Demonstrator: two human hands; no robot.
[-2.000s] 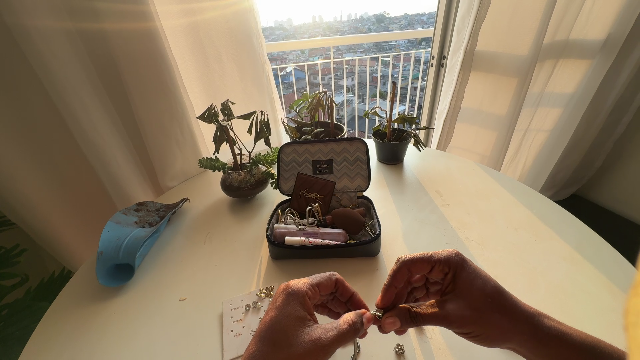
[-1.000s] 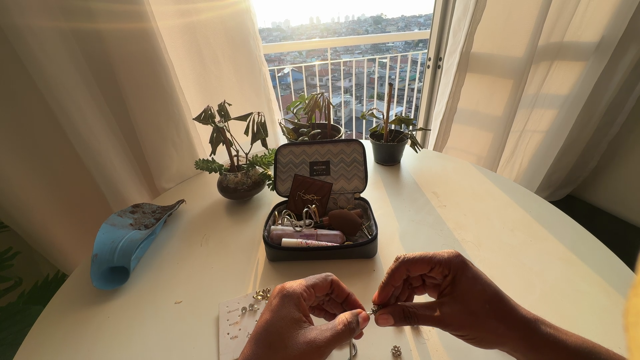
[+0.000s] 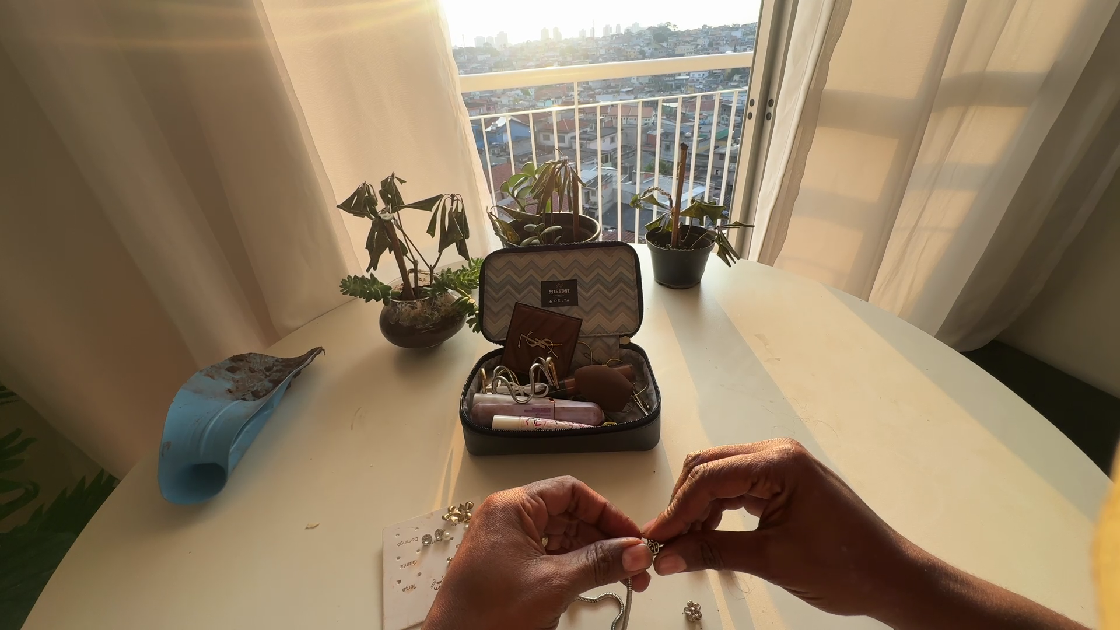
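Observation:
My left hand [image 3: 547, 556] and my right hand [image 3: 770, 525] meet near the bottom centre, their fingertips pinching a small silvery jewellery piece [image 3: 652, 546] between them. Below my left fingers a silvery chain [image 3: 626, 604] hangs or lies; whether it joins the piece I cannot tell. An earring card [image 3: 411, 560] with several earrings lies partly behind my left hand, a flower-shaped earring [image 3: 458, 513] near its top edge. Another small flower-like earring [image 3: 692, 611] rests on the table below my right hand.
An unzipped cosmetic case [image 3: 560, 442] holds a brown compact [image 3: 541, 341], tubes, a brush and metallic items. A blue plastic scoop [image 3: 214, 429] with soil lies at left. Behind stand a glass-potted plant [image 3: 420, 319], a second potted plant [image 3: 547, 229] and a black-potted plant [image 3: 681, 258] on the round white table [image 3: 831, 376].

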